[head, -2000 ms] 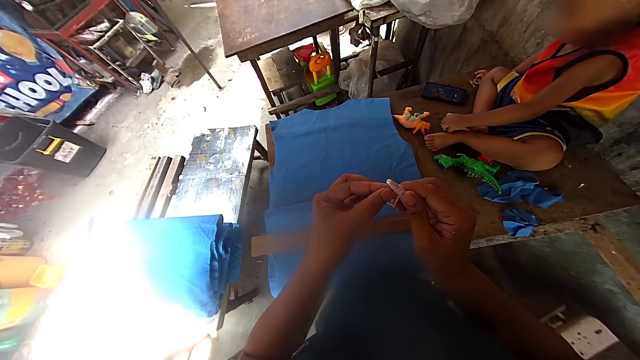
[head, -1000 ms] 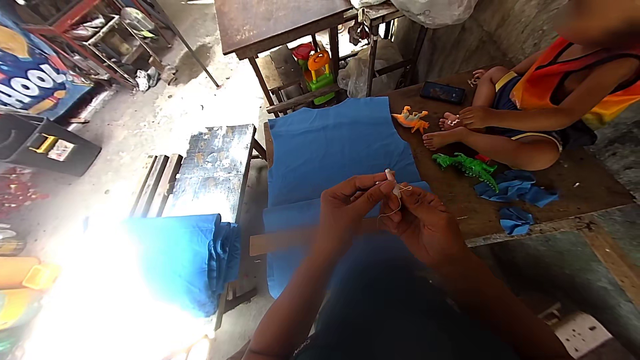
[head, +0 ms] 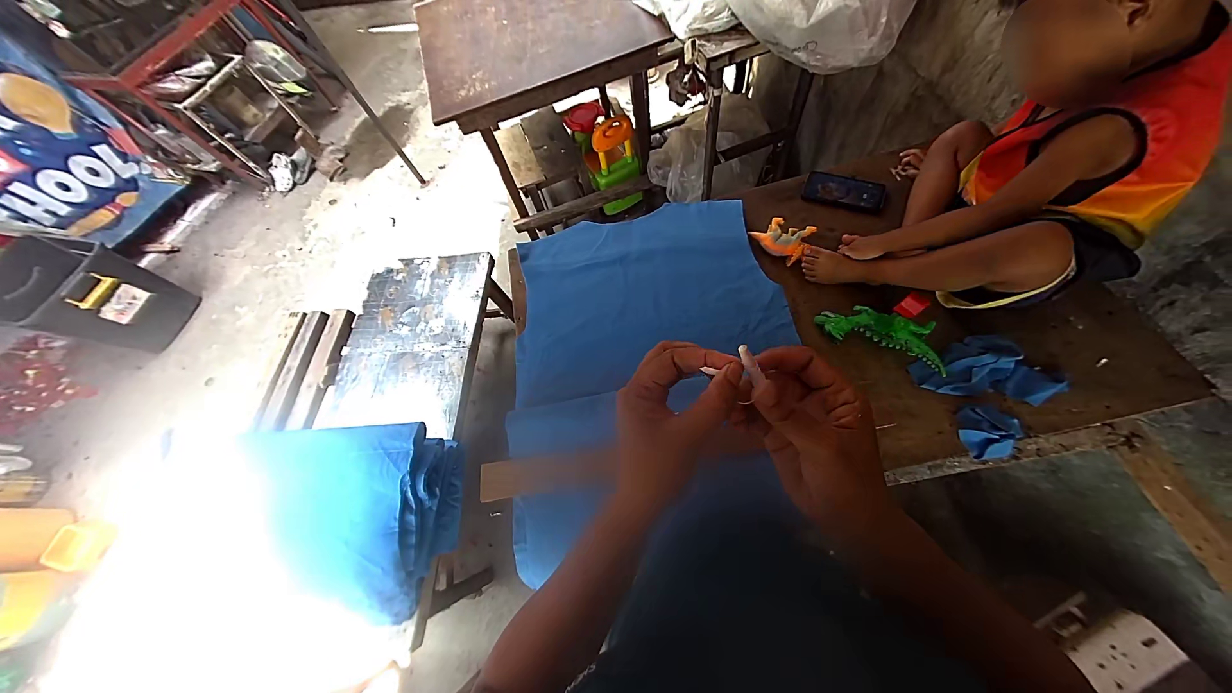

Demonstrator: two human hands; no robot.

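Both my hands meet over a blue cloth piece laid flat on the table. My left hand pinches a thin white piece between thumb and forefinger. In my right hand is a small white stick-like object, upright between the fingertips, perhaps chalk or string wound on itself; I cannot tell which. A fine thread seems to hang between the hands. Below them a flat wooden strip lies across the cloth, partly hidden by my left forearm.
A seated person is at the right, near a phone, an orange toy dinosaur, a green toy crocodile and blue scraps. Folded blue cloth lies on a bench at the left. Another table stands ahead.
My fingers have shifted around the small white object, and my hands have come closer together since one second ago. The seated person's hand has moved slightly near the feet.
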